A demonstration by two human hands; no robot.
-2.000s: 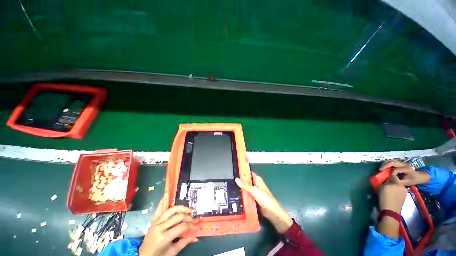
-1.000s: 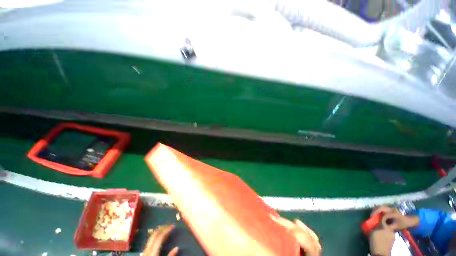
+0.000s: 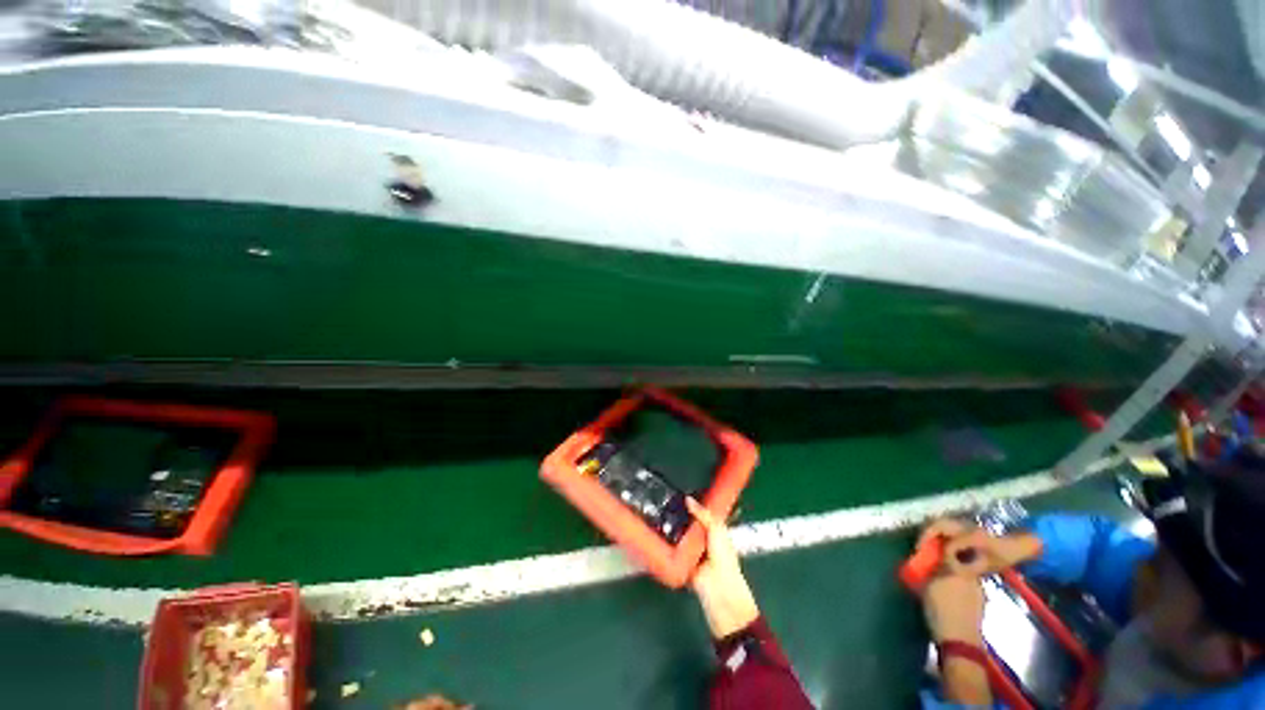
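A red-orange fixture (image 3: 629, 522) holds an open tablet unit (image 3: 666, 451) with exposed electronics along its near left side. It lies tilted over the green conveyor belt, its near corner over the white strip. My right hand (image 3: 716, 562), with a dark red sleeve, grips the fixture's near right edge, thumb on top. My left hand (image 3: 433, 703) is cut off by the bottom edge; only a small blurred part shows, away from the fixture.
A red bin (image 3: 226, 652) of small cream pieces stands at the lower left. Another red-framed tablet (image 3: 132, 476) lies on the belt at far left. A worker in blue sleeves (image 3: 1082, 555) handles a red fixture at right. A flat dark panel (image 3: 971, 444) lies on the belt.
The fixture has gone from raised and tipped, underside showing, to lying face up over the belt. My left hand has dropped almost out of view. The camera view has shifted.
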